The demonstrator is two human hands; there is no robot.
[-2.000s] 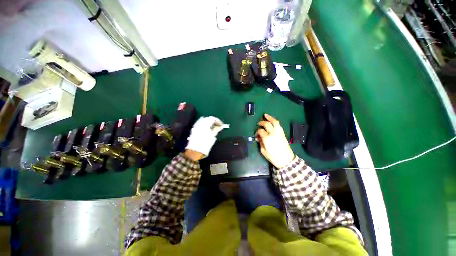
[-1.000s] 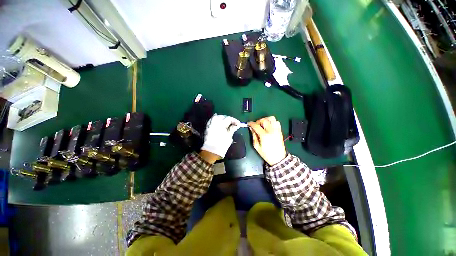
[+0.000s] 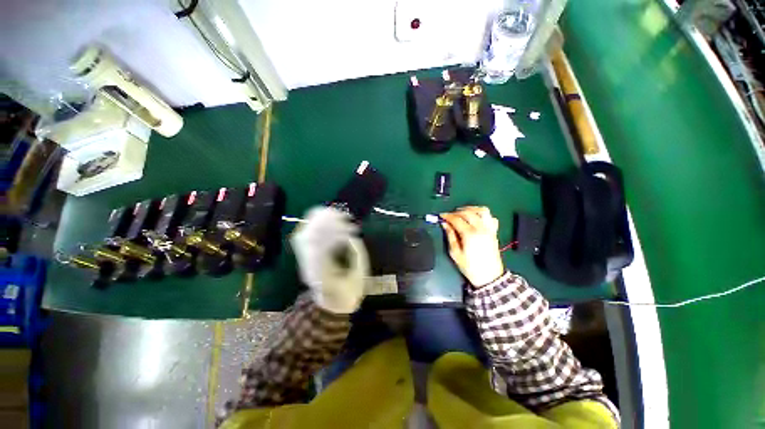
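My left hand (image 3: pixel 332 258), in a white glove and blurred, is over a black smart lock panel (image 3: pixel 364 191) and hides its lower part. I cannot tell whether it grips anything. My bare right hand (image 3: pixel 475 243) pinches a small white connector (image 3: pixel 432 219). A thin white lead (image 3: pixel 394 213) runs from the connector to the lock panel. Red wires run from beside my right hand to a black battery holder (image 3: pixel 528 233). Another black lock panel (image 3: pixel 409 250) lies near the bench's front edge, beside a pale label (image 3: pixel 382 285).
Several lock panels (image 3: pixel 197 235) stand in a row at left. Two more (image 3: pixel 434 117) lie at the back near a clear bottle (image 3: pixel 508 42) and white cloth (image 3: pixel 504 132). A small black block (image 3: pixel 442 184) lies mid-mat. A black pouch (image 3: pixel 585 222) is at right.
My left hand has let go of the white lead at the connector and moved left and down over the lock panel. My right hand still holds the connector. The view has shifted.
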